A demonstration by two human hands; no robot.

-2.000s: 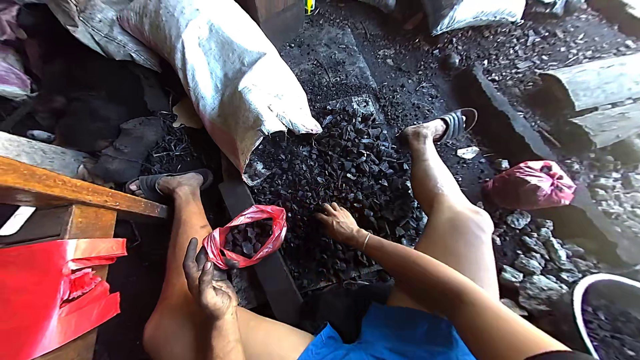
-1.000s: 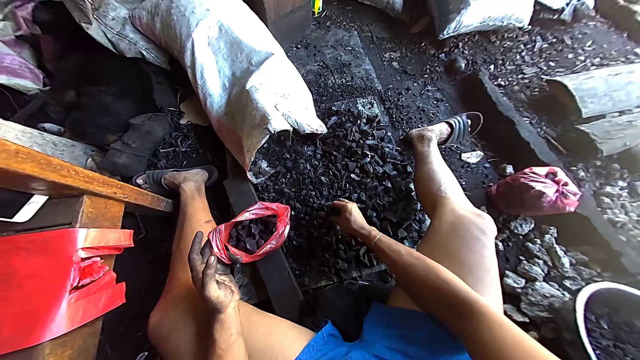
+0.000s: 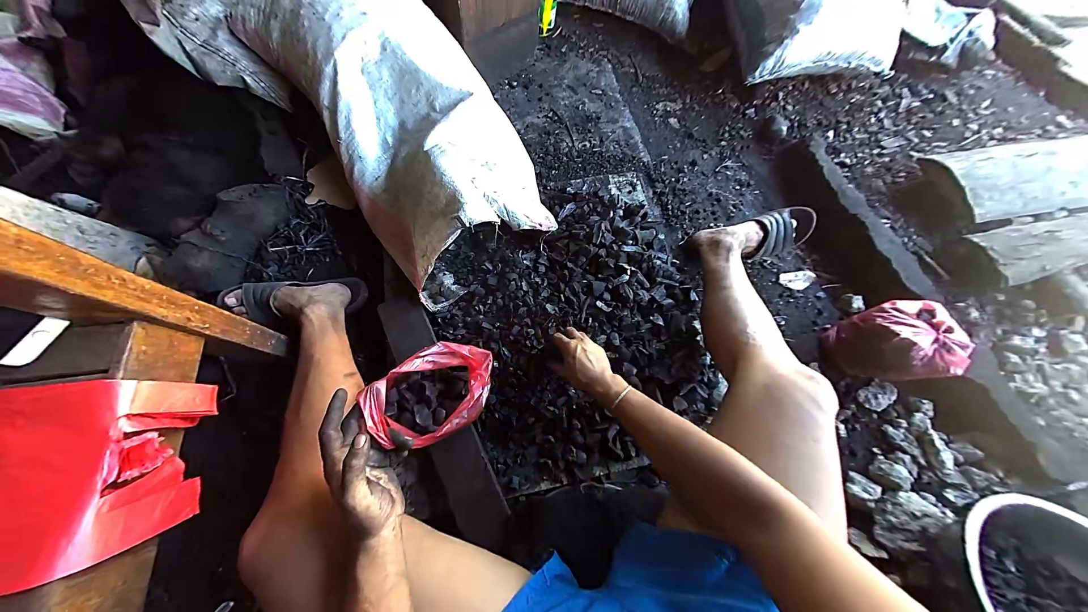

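Observation:
My left hand (image 3: 364,472), blackened with dust, holds the rim of an open red plastic bag (image 3: 476,399), its thumb at the lip. Dark charcoal pieces (image 3: 425,399) lie inside the bag. My right hand (image 3: 582,361) rests on the heap of broken charcoal (image 3: 620,297) between my feet, its fingertips at a dark lump; whether they grip it is hard to tell. The mouth of a large white woven sack (image 3: 425,144) lies at the heap's upper left edge.
A tied red plastic bag (image 3: 901,340) sits right of my knee, above grey stones (image 3: 909,484). A white-rimmed bucket (image 3: 977,544) stands lower right. At left are a wooden bench (image 3: 127,280) and red plastic bags (image 3: 59,476). Filled sacks (image 3: 833,42) lie at the top.
My right hand has shifted a little over the charcoal heap, and its fingers are more curled than two seconds ago. My left hand stays at the open red bag.

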